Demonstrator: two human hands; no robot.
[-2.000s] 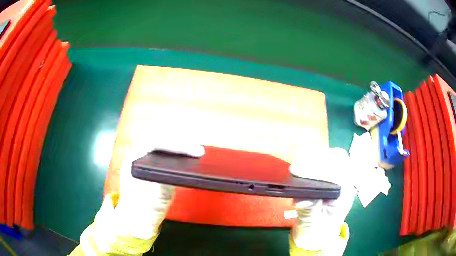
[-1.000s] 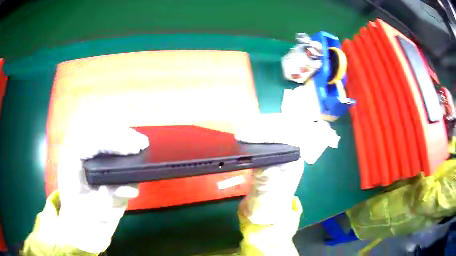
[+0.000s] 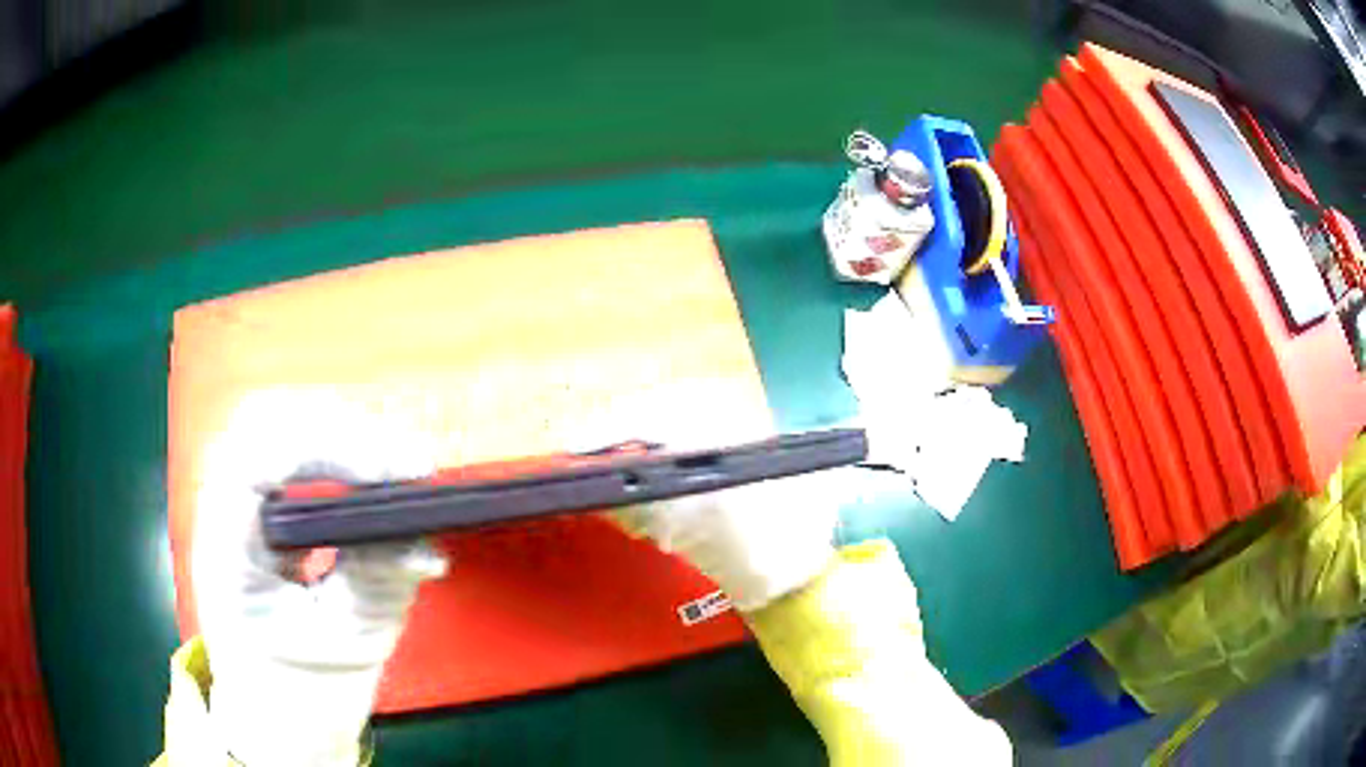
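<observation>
A tablet (image 3: 562, 489) is held up over the orange-red foam pad (image 3: 450, 285), its narrow dark side frame turned to me, with a round hole and a port slot showing. My left hand (image 3: 307, 584), in a white glove, grips its left end. My right hand (image 3: 749, 532), in a white glove, is under and behind its right part, glaring white, so the fingers are hard to make out. A small white label (image 3: 704, 607) lies on the pad's near right edge.
Right of the pad stand a whitish bottle with red marks (image 3: 873, 225) and a blue tape dispenser (image 3: 966, 262), with crumpled white paper (image 3: 951, 435) below. A foam tray stack (image 3: 1124, 300) carries another tablet (image 3: 1243, 202). A neighbouring person's yellow sleeve (image 3: 1243, 622) shows. Another stack (image 3: 15, 555) is at left.
The view has shifted right since the first frame. The tablet is now seen more edge-on, its upper face nearly hidden. My right hand has moved lower and inward beneath the tablet.
</observation>
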